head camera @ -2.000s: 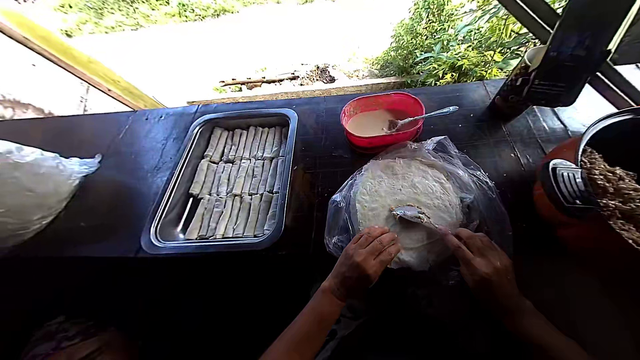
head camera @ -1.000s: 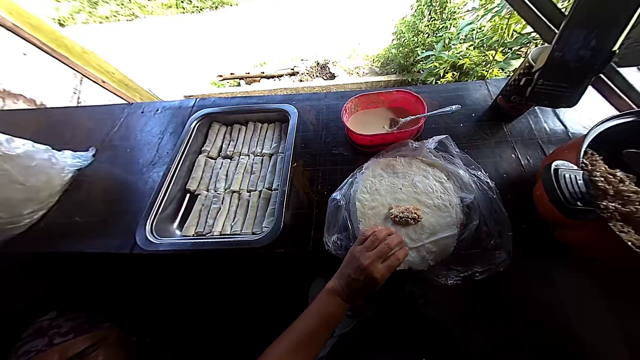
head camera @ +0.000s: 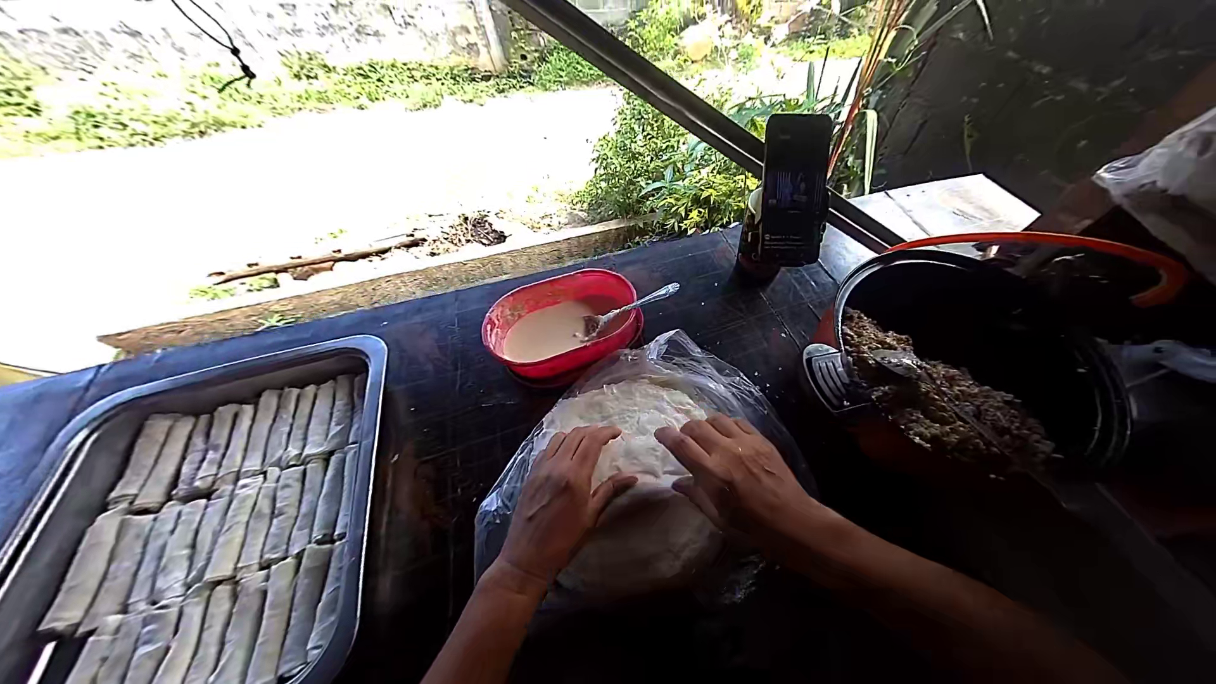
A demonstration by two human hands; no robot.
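A stack of round, thin white wrappers [head camera: 632, 541] lies on a clear plastic bag [head camera: 741, 389] on the dark table. My left hand [head camera: 560, 499] rests on the left part of the top wrapper, and my right hand [head camera: 736, 470] on its right part. The fingertips of both hands press at a fold of the wrapper; how firmly they grip it cannot be told. No filling shows on the wrapper, and the fold and fingers may cover it. Beyond the stack is a red plastic bowl [head camera: 494, 332] of pale liquid, with a metal fork or spoon [head camera: 655, 295] leaning in it.
A steel tray [head camera: 377, 418] with rows of rolled wrappers [head camera: 228, 532] stands at the left. At the right is a large pot [head camera: 836, 309] with brown crumbly filling [head camera: 950, 408] and a metal spoon [head camera: 898, 362]. A phone [head camera: 796, 190] stands upright at the table's back edge [head camera: 684, 242].
The spoon has left my right hand. That hand, out of view one second ago, is back on the wrapper beside my left. The filling seen on the wrapper no longer shows. The view has turned right.
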